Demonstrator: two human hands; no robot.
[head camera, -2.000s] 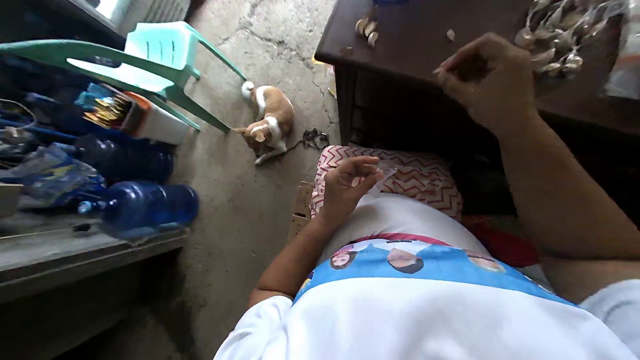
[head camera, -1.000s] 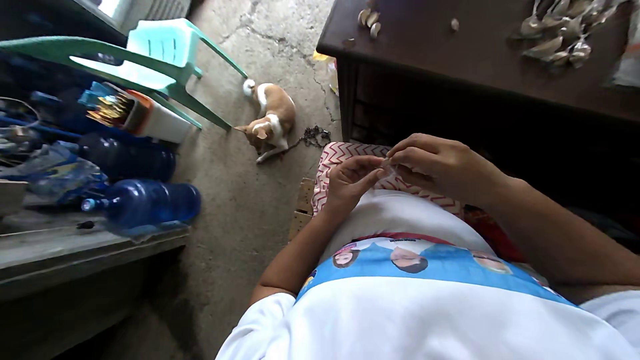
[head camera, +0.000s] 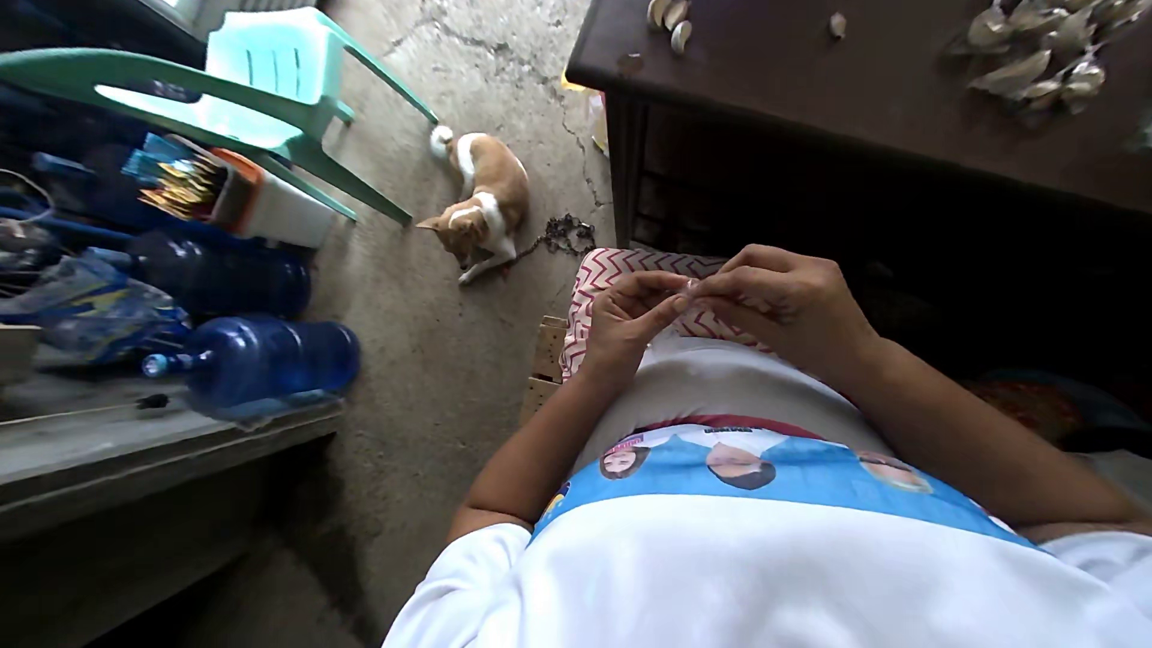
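Over my lap, my left hand (head camera: 625, 319) and my right hand (head camera: 792, 301) meet at the fingertips. Between them they pinch a small, clear plastic piece (head camera: 691, 286), mostly hidden by the fingers; whether anything is inside it cannot be told. Ahead on the dark table (head camera: 810, 99), several small plastic packets of garlic cloves (head camera: 1044, 54) lie in a pile at the right. A single garlic clove (head camera: 838, 25) rests left of that pile, and a few loose cloves (head camera: 680, 37) sit near the table's left corner.
A brown and white dog (head camera: 490, 193) lies on the concrete floor beside a chain (head camera: 569, 234). At the left are a green plastic chair (head camera: 270, 63), a bin of packets (head camera: 279, 207) and blue water jugs (head camera: 270, 360) on a ledge. A zigzag-patterned cushion (head camera: 594, 279) is under my hands.
My right hand has come from above the table down to my left hand over my lap. The fingertips of both hands have stayed together since one second ago.
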